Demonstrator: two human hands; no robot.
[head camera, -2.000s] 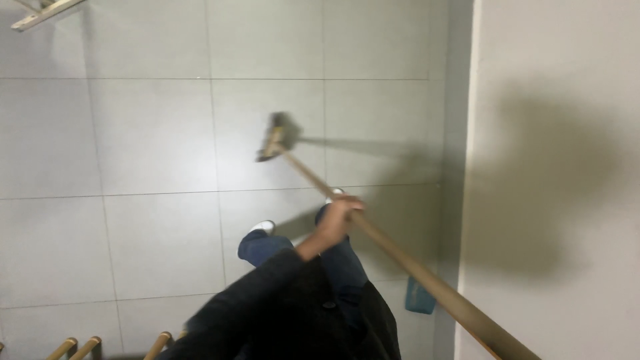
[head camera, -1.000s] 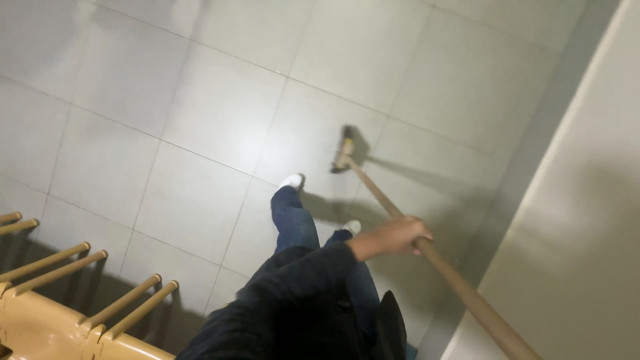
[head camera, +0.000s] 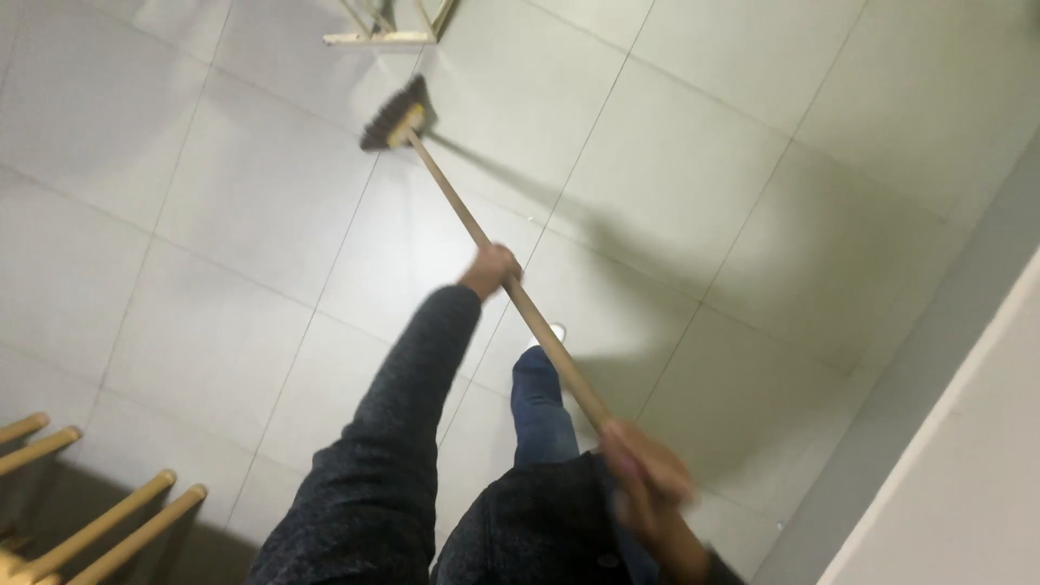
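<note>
A broom with dark bristles and a yellowish block touches the pale tiled floor in the upper left of the head view. Its wooden handle slants down to the right across my body. My left hand, at the end of a dark grey sleeve, is closed around the handle near mid-length. Lower down, my right hand grips the handle's upper part; it is blurred by motion. The end of the handle beyond it is hidden. One white shoe and a blue trouser leg show beneath the handle.
Several yellowish rods with rounded ends, apparently furniture legs, jut in at the lower left. A cream metal frame foot stands on the floor at the top. A pale wall with a grey base strip runs along the right.
The broom head has moved away from the wall, toward the metal frame foot. My right hand, not visible before, now shows on the handle. The view has shifted.
</note>
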